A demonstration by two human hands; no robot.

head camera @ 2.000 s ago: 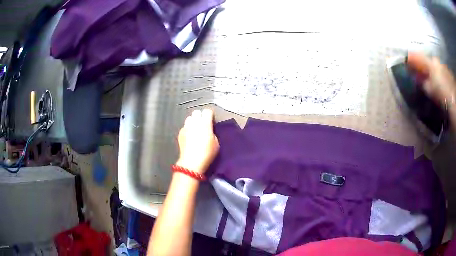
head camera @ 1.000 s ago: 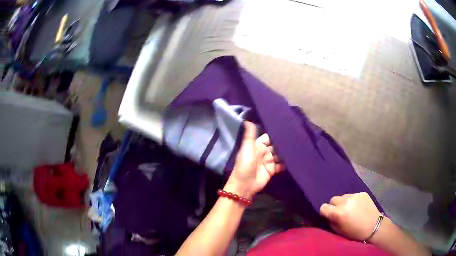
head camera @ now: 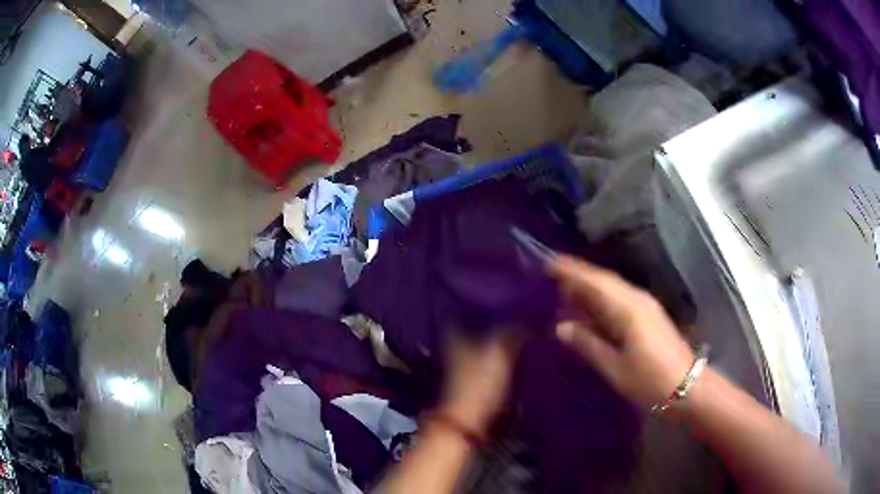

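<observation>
A dark purple garment piece (head camera: pixel 463 251) lies bunched over a heap of purple and grey cloth beside the pressing table. My left hand (head camera: pixel 480 371), with a red bracelet, is at the lower middle against the purple cloth; it is blurred and its fingers are lost in the dark fabric. My right hand (head camera: pixel 618 323), with a thin metal bracelet, is at the cloth's right side, fingers bent with the thumb apart. Whether either hand grips the cloth cannot be made out.
The pressing table's pale corner (head camera: pixel 719 154) is at the right. A blue crate (head camera: pixel 550 174) shows under the cloth. Light blue and white cloth (head camera: pixel 328 222) lies beside it. A red plastic stool (head camera: pixel 270 116) stands on the floor (head camera: pixel 145 280) at upper left.
The view has swung left and down from the table to the floor and heap. Both hands have moved with the purple garment off the table to the heap. The iron is out of view.
</observation>
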